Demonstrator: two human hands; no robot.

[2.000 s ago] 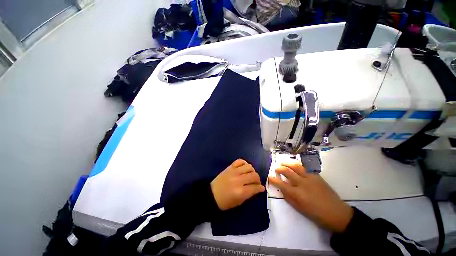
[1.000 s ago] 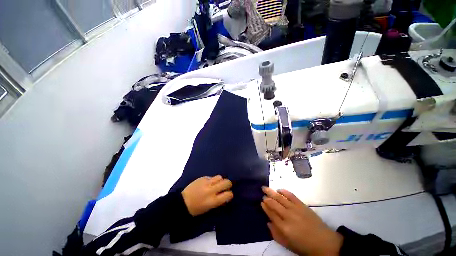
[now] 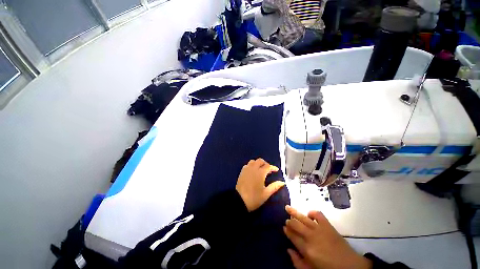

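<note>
A dark navy garment panel lies flat on the white machine table, left of the needle, its right edge beside the needle plate. My left hand lies on the panel near that edge, thumb and fingers apart. My right hand is at the panel's right edge, nearer to me, fingertips touching the edge. Whether the fingers pinch the cloth cannot be told. The presser foot of the white sewing machine is right of the panel, with a grey block beside it.
A white wall with windows stands at the left. Dark cloth heaps lie beyond the table's left side. A raised rim runs along the table's back. A dark thread cone stands behind the machine head. A dark-lined opening is at the back left.
The panel's lower end has come nearer to me and its far edge now looks wider. My left hand has moved from mid-panel towards the right edge, its thumb spreading. The camera view has shifted.
</note>
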